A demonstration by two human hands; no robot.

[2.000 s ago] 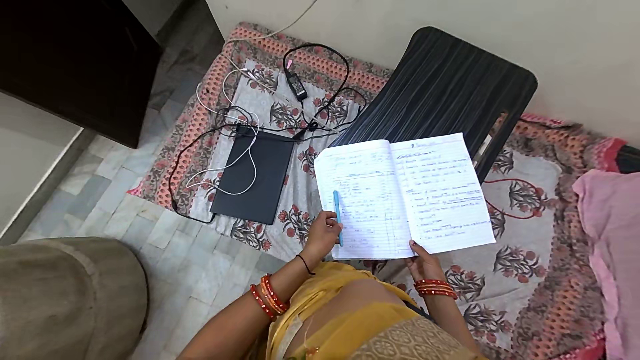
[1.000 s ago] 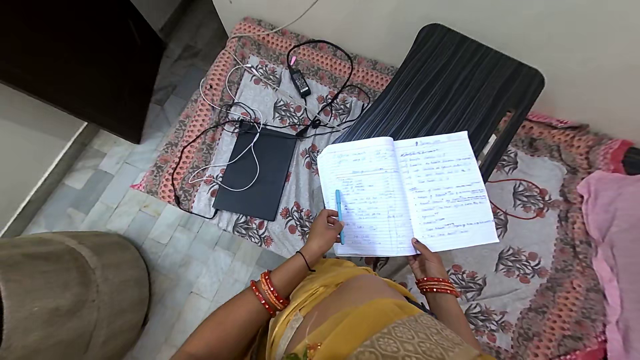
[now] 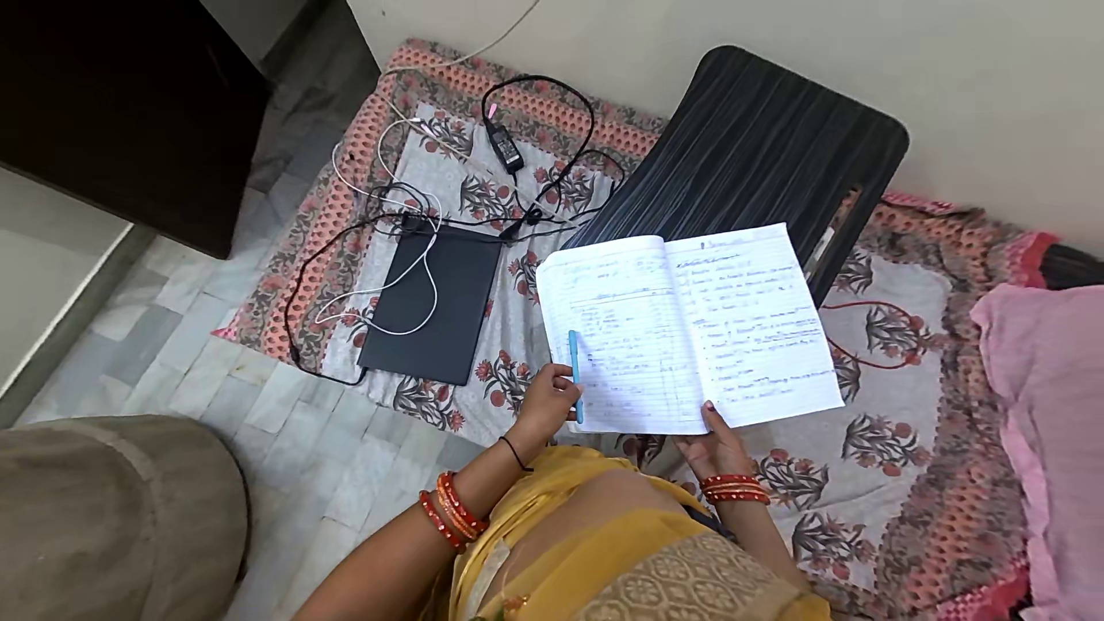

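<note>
An open notebook (image 3: 690,336) with lined, handwritten pages lies across my two hands, in front of my body. My left hand (image 3: 552,401) grips its lower left edge and also holds a light blue pen (image 3: 575,375) against the left page. At the bottom edge near the spine, my right hand (image 3: 718,444) pinches the notebook, thumb on top and fingers underneath. The notebook's upper part overlaps a black wood-grain folding table (image 3: 750,147) in this view.
A dark laptop (image 3: 435,302) with a white cable across it lies on the floral bedsheet (image 3: 509,379). Behind it are black cords and a power adapter (image 3: 504,148). A pink cloth (image 3: 1048,414) is at the right, a round brown seat (image 3: 121,517) at lower left, a dark door (image 3: 129,112) at upper left.
</note>
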